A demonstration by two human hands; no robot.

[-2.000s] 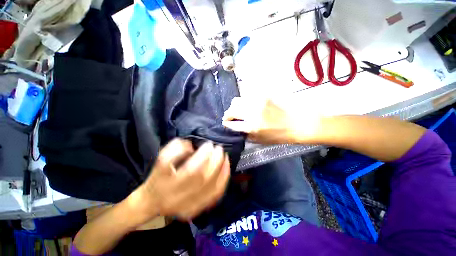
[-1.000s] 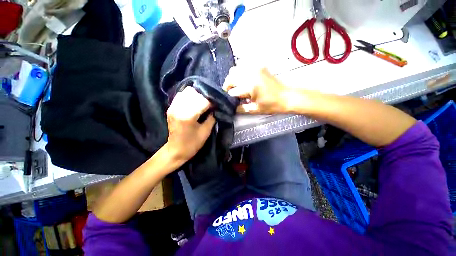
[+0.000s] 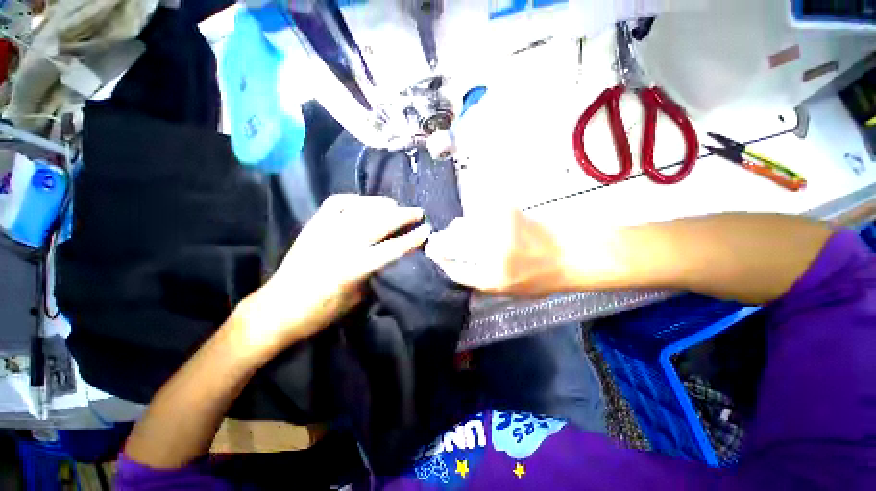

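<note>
The black cloth lies spread on the table left of the needle and hangs over the front edge toward the lap. Its dark grey layer runs up under the presser foot. My left hand lies over the cloth with its fingertips pinching the grey layer in front of the needle. My right hand grips the same layer at its right edge, fingertips close to the left ones. The cloth between the fingertips is partly hidden, and my right hand is overexposed.
Red-handled scissors and thread snips lie on the table at right. A light blue plastic piece stands left of the needle. A measuring tape runs along the front edge. A blue crate is below at right.
My left hand has moved from the bunched fold to a spot flatter on the cloth, nearer the needle. The raised fold now lies lower, and cloth hangs over the table edge. The camera view has shifted.
</note>
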